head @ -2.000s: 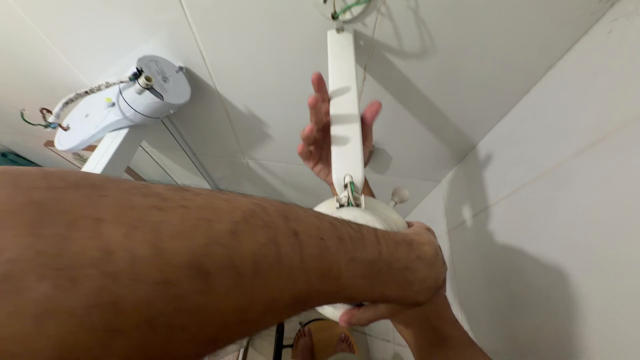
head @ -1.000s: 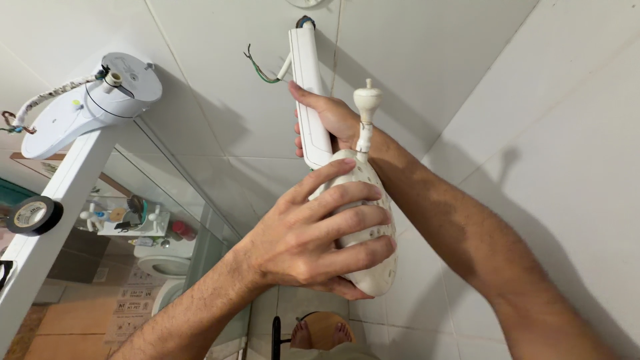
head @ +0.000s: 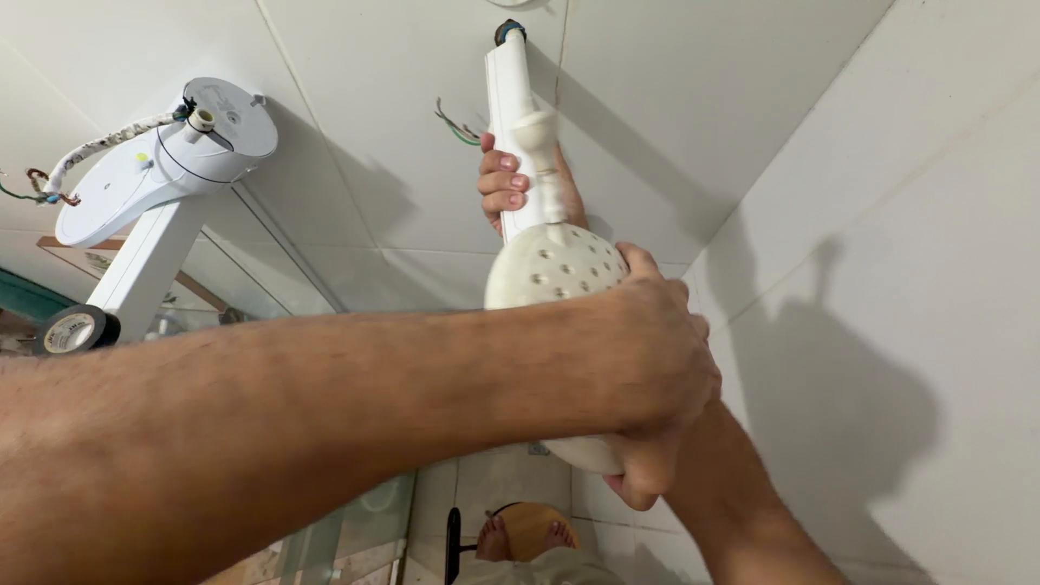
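Note:
An off-white electric shower head (head: 561,264) with a perforated face hangs on a white shower arm (head: 508,89) that reaches the tiled wall. My left forearm crosses in front of the head, and my left hand (head: 670,366) grips the head's right rim. Higher up, my right hand (head: 504,183) is closed around the white arm, its fingers showing on the left side. A cream knobbed fitting (head: 538,138) stands out above the head, partly in front of the arm. Loose wires (head: 457,126) with bare ends stick out left of the arm. My left forearm hides the head's middle.
At left, a white shower unit (head: 183,166) with a sleeved cable (head: 106,142) rests on a white frame rail (head: 150,252). A roll of black electrical tape (head: 77,331) is beside it. A glass panel (head: 349,512) stands below left. My feet are on a round wooden stool (head: 532,524).
My left hand has moved from the front of the shower head to its right rim, the forearm now crossing it. The head's perforated face has turned more toward the view. My right hand stays on the arm.

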